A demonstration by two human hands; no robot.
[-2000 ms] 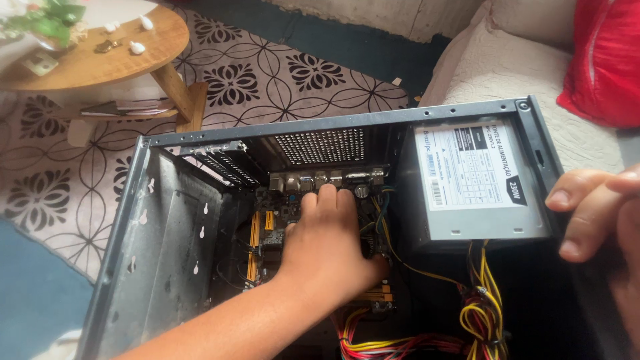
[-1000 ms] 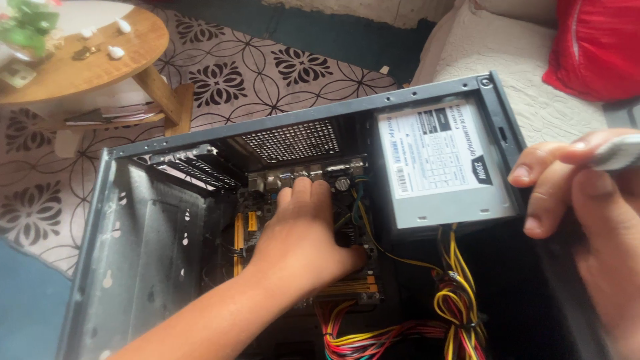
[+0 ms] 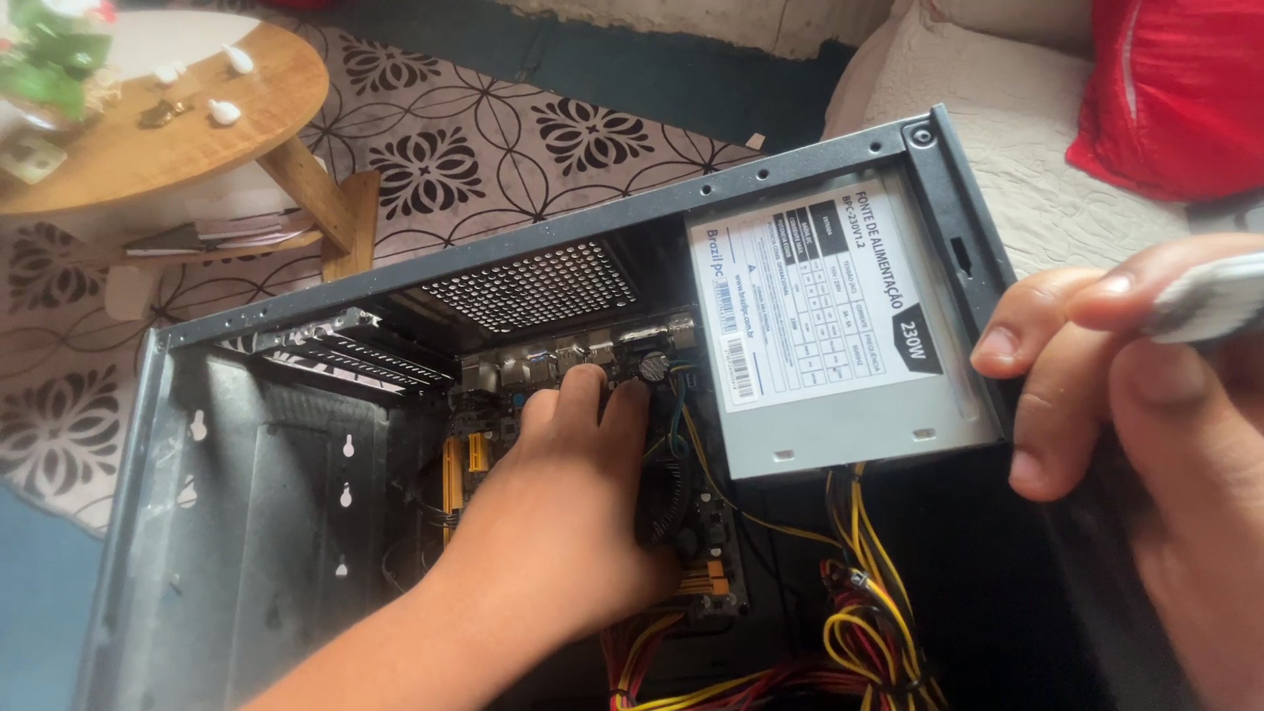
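Observation:
An open computer case (image 3: 553, 222) shows its inside. My left hand (image 3: 573, 494) reaches in over the motherboard (image 3: 716, 513), its fingertips near the row of rear ports (image 3: 592, 346); the palm hides whatever lies under it. Part of a round black cooler (image 3: 667, 494) shows beside that hand. At the right, my right hand (image 3: 1165, 415) holds a whitish, blurred object (image 3: 1210, 296) between thumb and fingers, close to the case's edge. The power supply (image 3: 839, 434), with a printed label, sits in the upper right corner of the case.
Bundled yellow, red and black cables (image 3: 869, 632) hang below the power supply. An oval wooden table (image 3: 286, 79) with a plant and small white ornaments stands at upper left, on a patterned rug (image 3: 425, 168). A light-covered seat (image 3: 1007, 197) with a red cushion (image 3: 1165, 118) is at upper right.
The whitish object in my right hand has come into view, and its fingers have shifted around it. My left hand stays over the motherboard.

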